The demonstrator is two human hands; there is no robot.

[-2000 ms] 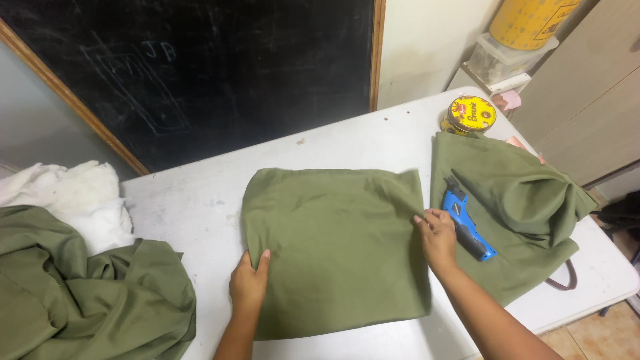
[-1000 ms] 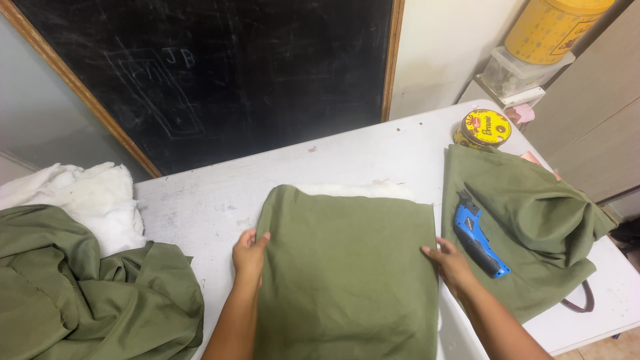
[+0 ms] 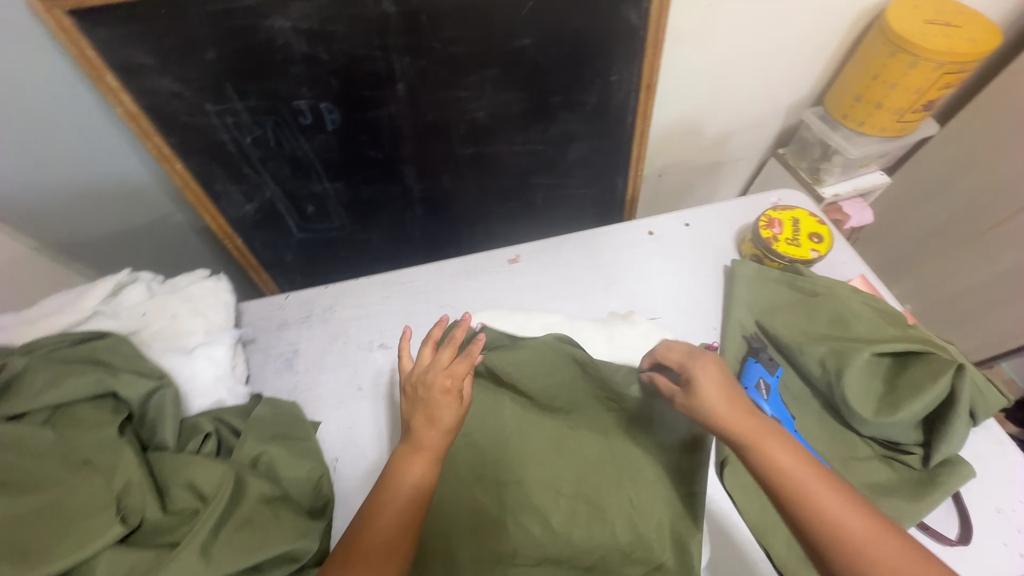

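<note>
A green fabric piece [image 3: 568, 464] lies in front of me, over white batting [image 3: 576, 332] that shows along its far edge. My left hand [image 3: 438, 376] rests at the fabric's far left corner, fingers spread and nothing gripped. With thumb and fingers, my right hand [image 3: 692, 380] pinches the fabric's top edge near its far right corner. A small pink-headed item shows just beyond that hand. To the right, a blue and black handheld cutter [image 3: 772, 392] lies on another folded green fabric [image 3: 872, 384], partly hidden by my right forearm.
Crumpled green fabric [image 3: 152, 472] and white batting [image 3: 176, 328] are heaped at the left. A round yellow tin [image 3: 792, 236] stands at the far right corner of the white table [image 3: 384, 308]. Behind are a framed blackboard [image 3: 448, 144], a plastic box [image 3: 840, 148] and a yellow canister [image 3: 912, 68].
Both hands have moved from the fabric's sides to its far corners. The white batting, hidden two seconds ago, now shows beyond the far edge, which has become uneven.
</note>
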